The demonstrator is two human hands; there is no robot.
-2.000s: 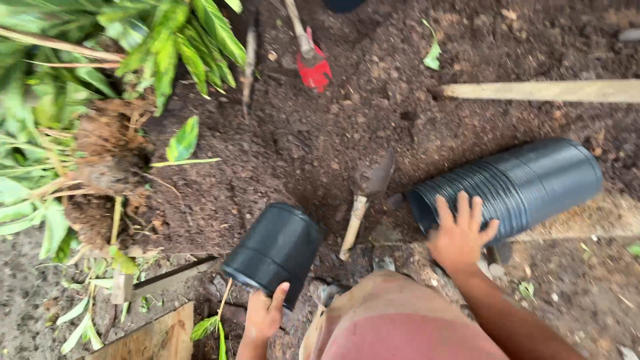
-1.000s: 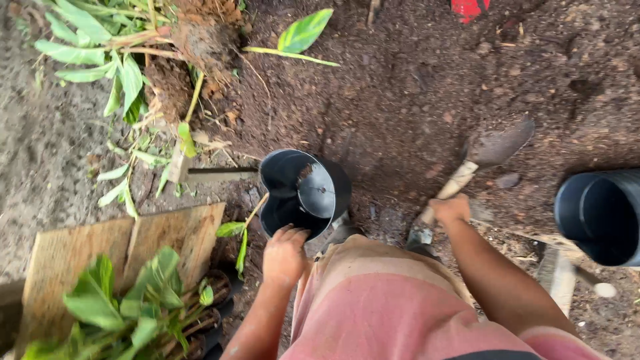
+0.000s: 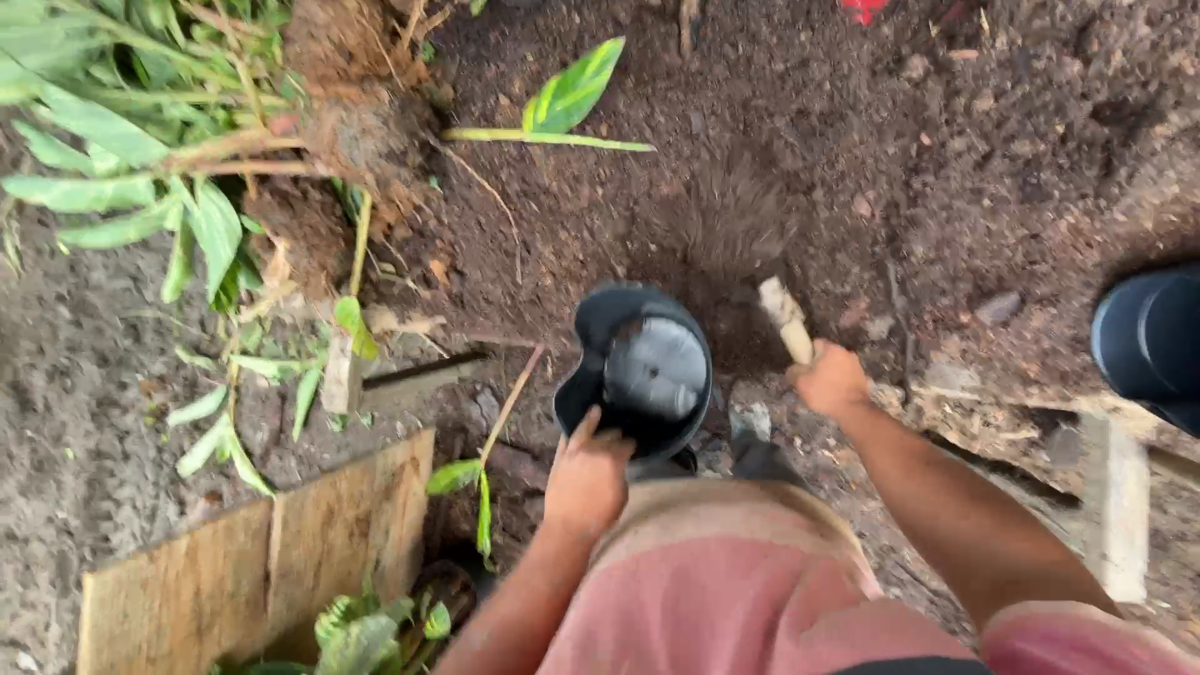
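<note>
My left hand (image 3: 589, 478) grips the near rim of a black plastic plant pot (image 3: 656, 370), whose open mouth faces up toward me and whose wall is bent inward on the left side. Its base shows inside. My right hand (image 3: 830, 378) is closed around the wooden handle (image 3: 786, 319) of a hand trowel, just right of the pot. The trowel's blade cannot be made out against the blurred dark soil (image 3: 741, 206) beyond the pot.
Uprooted leafy plants with a root ball (image 3: 361, 131) lie at upper left. A cut stem with a variegated leaf (image 3: 574, 89) rests on the soil. A wooden board (image 3: 253, 553) stands lower left beside potted plants. More black pots (image 3: 1153, 342) lie at the right edge.
My right hand left the pot stack and took hold of the trowel handle, which has since moved left toward the pot. The pot in my left hand has turned mouth up.
</note>
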